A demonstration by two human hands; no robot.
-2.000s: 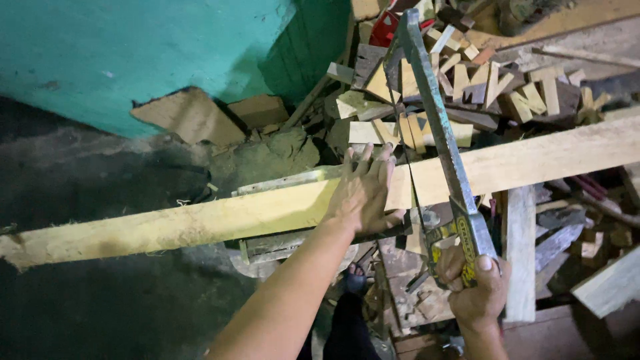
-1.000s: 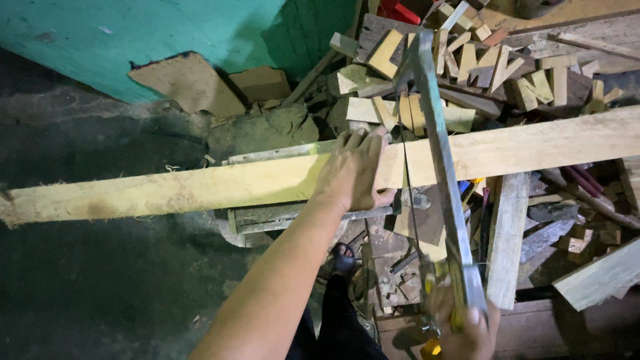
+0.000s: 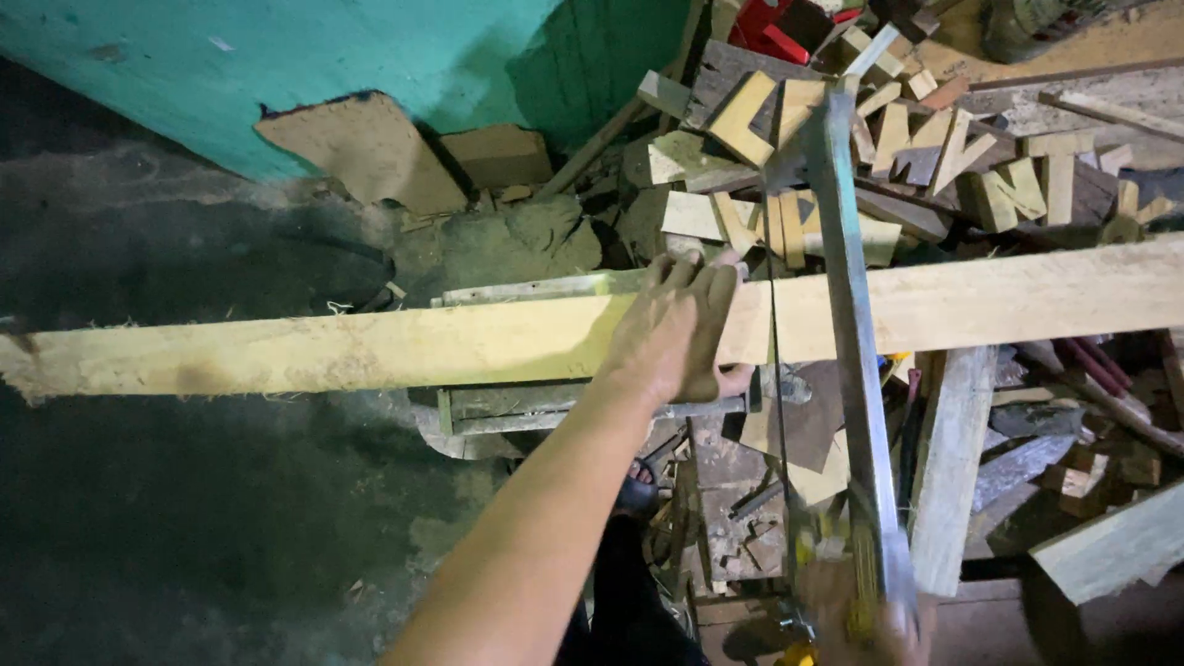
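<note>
A long, pale wooden plank (image 3: 980, 296) lies across the view on a low wooden stand (image 3: 518, 407). My left hand (image 3: 680, 328) grips the plank just left of a hacksaw (image 3: 853, 314), its fingers over the far edge and the thumb at the near edge. The saw's thin blade crosses the plank at a dark cut line, with the frame to the right of it. My right hand (image 3: 856, 601), blurred, is closed around the saw's handle at the bottom right of the view.
Many wood offcuts (image 3: 740, 120) are heaped beyond the plank. A green wall (image 3: 277, 55) stands at the upper left, with a broken board (image 3: 365, 148) leaning on it. My sandalled foot (image 3: 638, 486) is below the stand. Another board (image 3: 953, 472) rests right of the saw.
My right hand has drawn the hacksaw toward the bottom of the view since two seconds ago. My left hand has stayed on the plank beside the blade.
</note>
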